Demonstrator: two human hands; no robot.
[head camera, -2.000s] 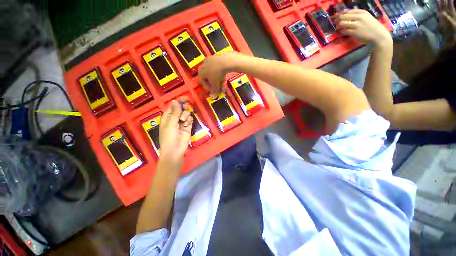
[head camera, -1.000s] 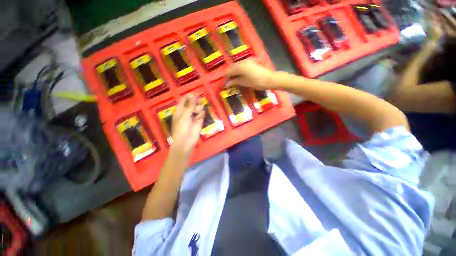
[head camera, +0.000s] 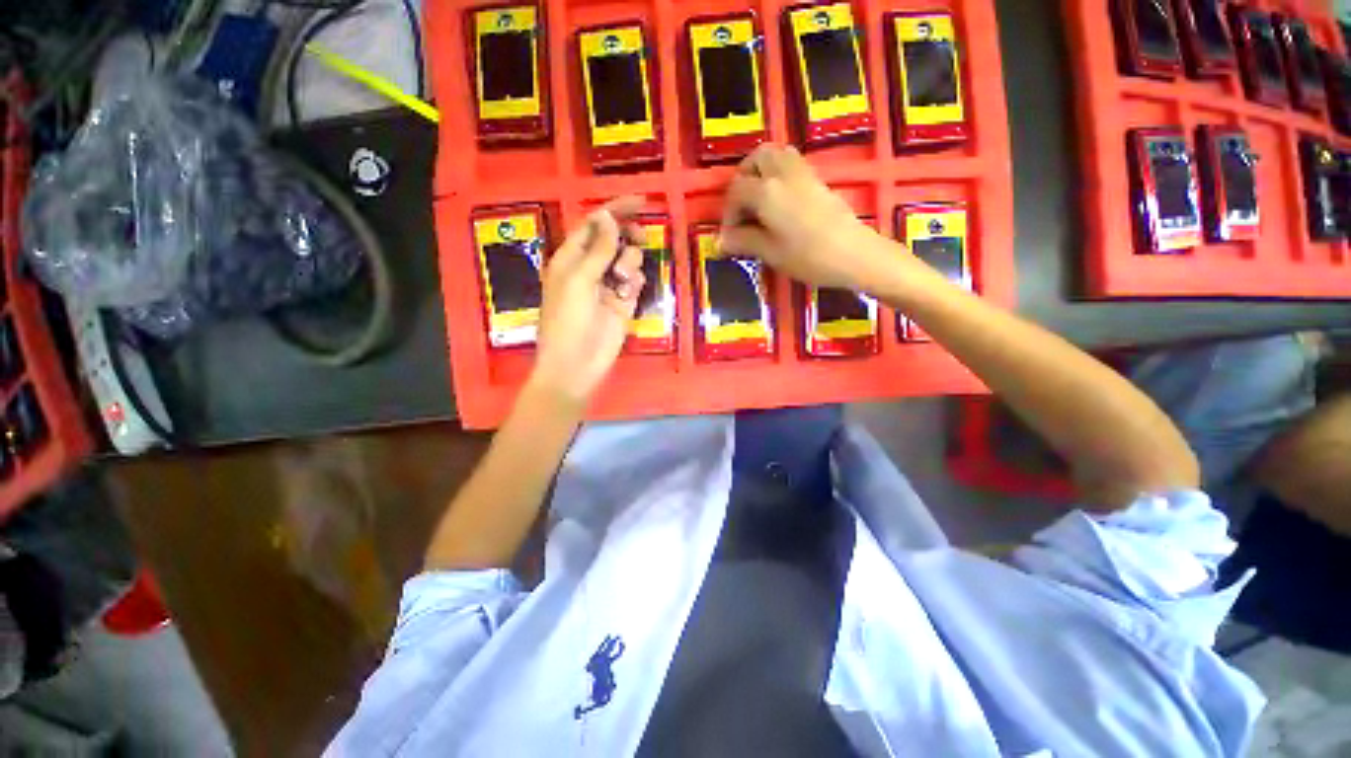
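Observation:
The red-orange tray lies in front of me with two rows of red device units, each with a yellow frame around a dark window. My right hand is palm down, fingertips bunched at the top end of the middle unit in the near row; whether they hold anything is hidden. My left hand is half curled, palm up, over the second near-row unit from the left, partly covering it. Something small and dark shows among its fingers, too small to name.
Left of the tray are a crinkled clear bag of dark pieces, a grey cable loop, a yellow stick and a white power strip. Another red tray with units is at the right. The dark bench edge runs below the bag.
The view has turned, so the tray now looks level. My right hand has moved left from the fourth near-row unit to the middle one. My left hand stays half curled over the near row.

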